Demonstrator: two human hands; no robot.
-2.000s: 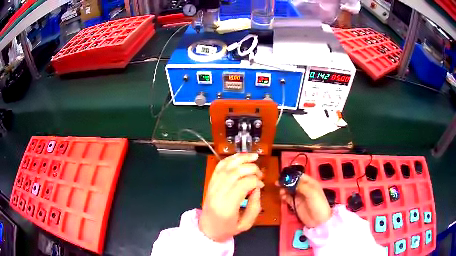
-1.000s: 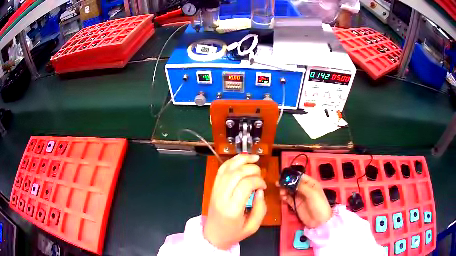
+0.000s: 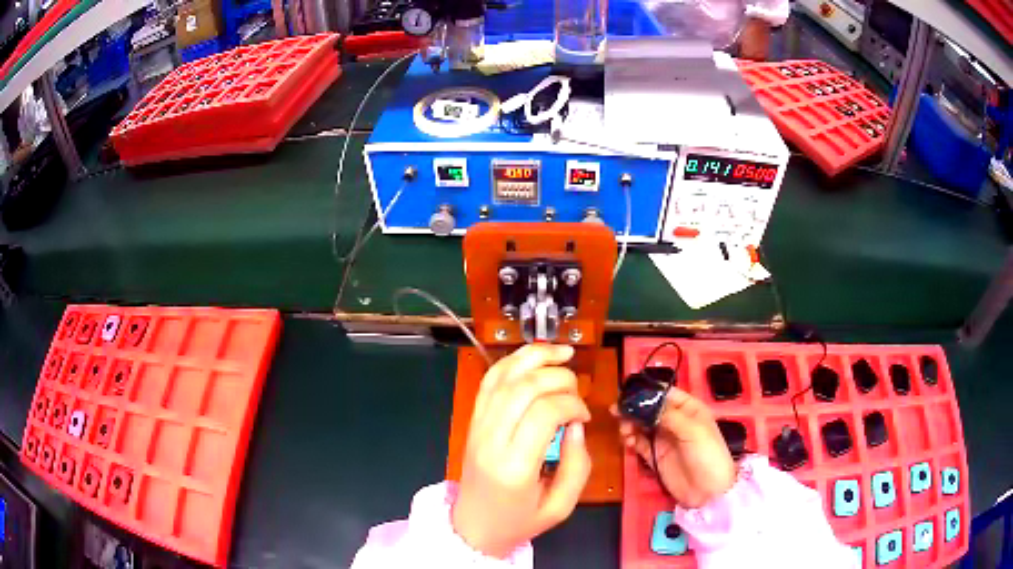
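The orange-brown test fixture (image 3: 484,272) stands in the centre, with a black block and bolts on its upright plate. My left hand (image 3: 520,450) is closed around the front of the fixture below the block; the clamp handle is hidden in the fist. A teal piece (image 3: 554,446) shows between its fingers and thumb. My right hand (image 3: 686,445) holds a small black watch module (image 3: 643,400) between fingertips over the left edge of the right tray (image 3: 766,419). The module's face is dark with a faint glint. A thin black cable (image 3: 664,349) loops around it.
The right tray holds black modules and teal pieces. A left tray (image 3: 198,383) holds small ring-centred pieces. Behind stand a blue instrument (image 3: 389,200), a white power supply (image 3: 728,206) and a paper slip (image 3: 700,280). Trays (image 3: 211,142) are stacked back left. A person's arm (image 3: 759,36) shows at the back.
The cyan marks on the module in my right hand have gone dark. The coloured light on one module in the right tray went out earlier. My left hand moved slightly, showing more of the teal piece.
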